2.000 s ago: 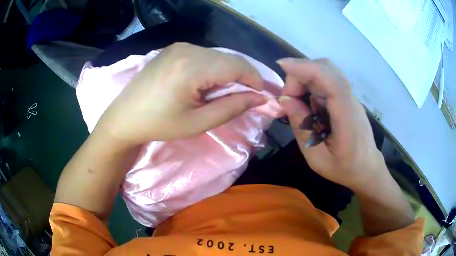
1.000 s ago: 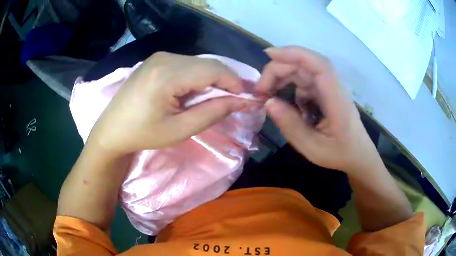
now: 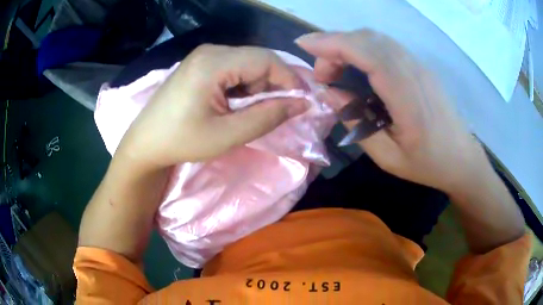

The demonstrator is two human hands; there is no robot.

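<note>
The shiny pink satin fabric (image 3: 238, 190) lies bunched over the lap, with a raised folded edge at the top. My left hand (image 3: 202, 107) pinches this edge between thumb and fingers. My right hand (image 3: 393, 107) is just right of the edge and holds small dark thread snips (image 3: 366, 119) in the palm. The two short blades point left, apart, close beside the fabric. My right index finger is raised above the snips. Whether my right fingertips touch the fabric is hard to tell.
A pale table (image 3: 381, 18) with a worn edge runs along the upper right, with paper sheets (image 3: 476, 41) on it. A blue item (image 3: 68, 52) is at the upper left. A cardboard box (image 3: 47, 244) stands on the green floor at the lower left.
My right hand has turned, its fingertips have come off the pinched edge, and the snips now show with blades apart. My left hand keeps its pinch on the pink fabric.
</note>
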